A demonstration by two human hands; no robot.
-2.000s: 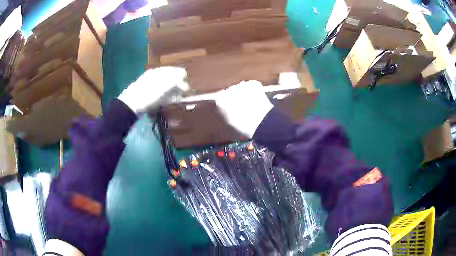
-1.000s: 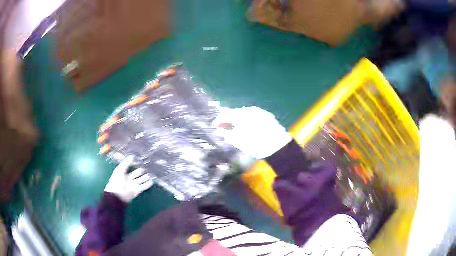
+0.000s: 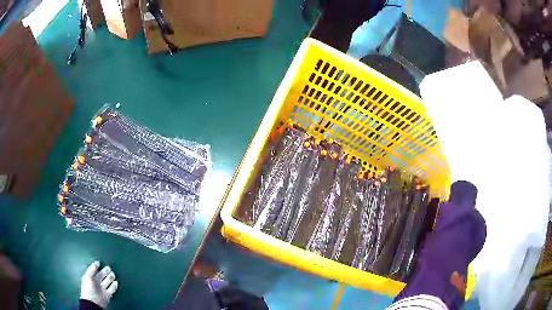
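A bundle of bagged black parts with orange tips (image 3: 133, 184) lies fanned on the green tabletop, tips to the left. More such bagged parts (image 3: 333, 200) stand side by side in a yellow slotted basket (image 3: 315, 269) beside the table. My left hand (image 3: 100, 283), in a white glove, is low at the left near the table's front edge, below the bundle, fingers apart and slightly bent, empty. My right sleeve reaches up along the basket's right side; the hand cannot be told apart from the bright white things there.
Large white objects (image 3: 514, 175), overexposed, stand right of the basket. Brown cartons (image 3: 209, 24) are at the table's far side, black cables hanging over their edges. Another carton (image 3: 30, 115) is at the left. Cardboard pieces (image 3: 520, 75) lie at the upper right, beyond the blue floor.
The view has swung right, to the basket. Both hands were on the cartons, then at the bundle. The bundle now lies untouched; my right arm has moved to the basket's far right side.
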